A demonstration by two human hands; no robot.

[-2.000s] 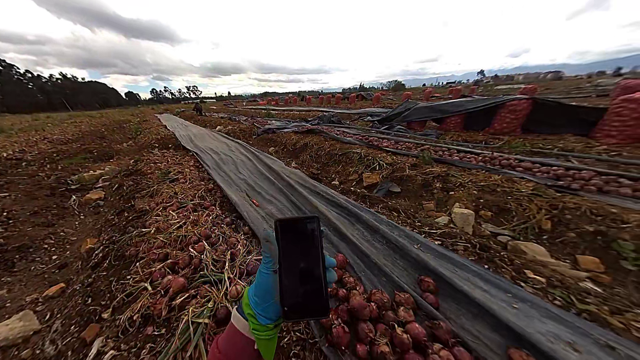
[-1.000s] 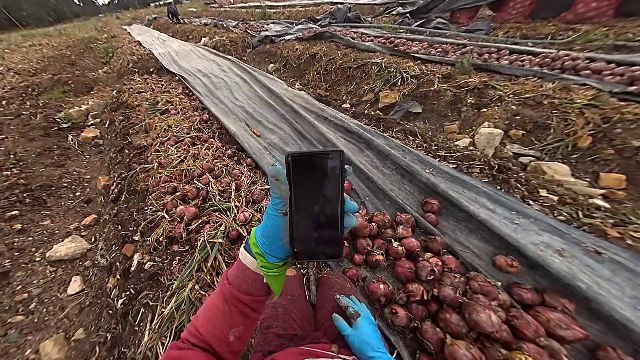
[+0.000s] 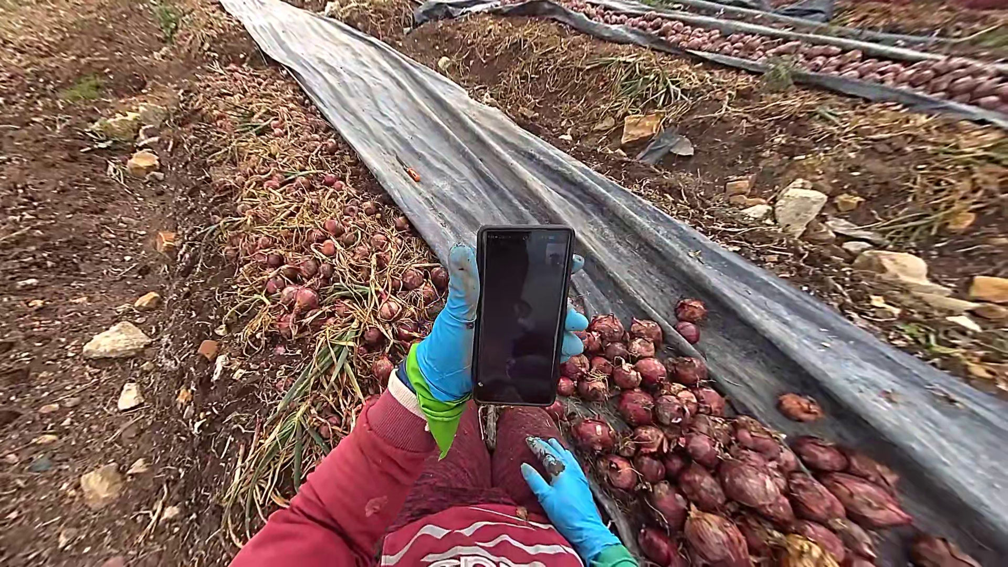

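Note:
A smartphone with a dark screen is held upright by my left hand, which wears a soiled blue glove; the fingertips wrap round the phone's right edge. My right hand, also gloved in blue with dirt on its fingers, rests on my thigh, holding nothing, fingers apart. Close to its right lies a pile of trimmed red onions on a grey plastic sheet. Left of the sheet, red onions with dry leaves cover the ground.
Stones lie on the bare soil at the left. Rocks and dry stalks are scattered right of the sheet. Another row of red onions runs across the top right, bordered by dark plastic sheeting.
The view has tilted strongly down. My right hand, unseen two seconds ago, came into view on my thigh one second ago and stays there. My left hand still holds the phone.

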